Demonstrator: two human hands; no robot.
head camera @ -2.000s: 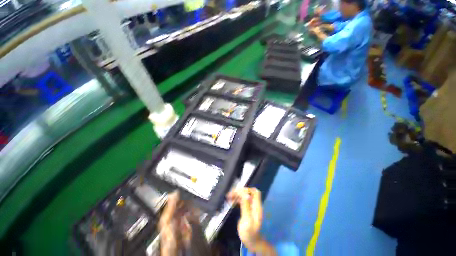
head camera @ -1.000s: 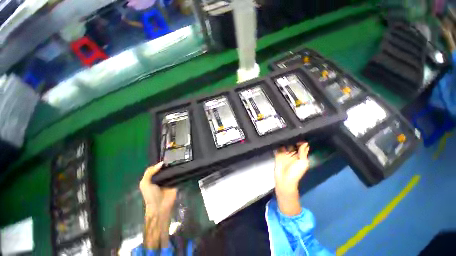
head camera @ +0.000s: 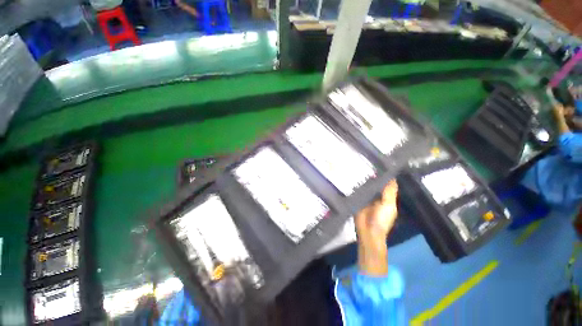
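A black foam tray (head camera: 246,219) is tilted in front of me, its left end lower in the picture. It has four pockets, each with a silver-grey phone mid-frame assembly (head camera: 279,194); glare whitens them. My right hand (head camera: 378,223) grips the tray's near edge towards its right end, fingers at the rim. My left hand is not visible; only its blue sleeve shows below the tray's left end. Part of a white sheet (head camera: 338,239) shows under the tray beside my right hand.
Another loaded tray (head camera: 440,245) lies at the right, partly under the held one. A tray column (head camera: 92,242) stands left on the green mat (head camera: 134,172). A pale post (head camera: 344,44) rises behind. Stacked black trays (head camera: 498,127) and a blue-sleeved person (head camera: 561,169) are at far right.
The held tray has tilted, its left end coming down and nearer. My left hand, seen at its left corner before, has gone from sight. My right hand stays on the near edge.
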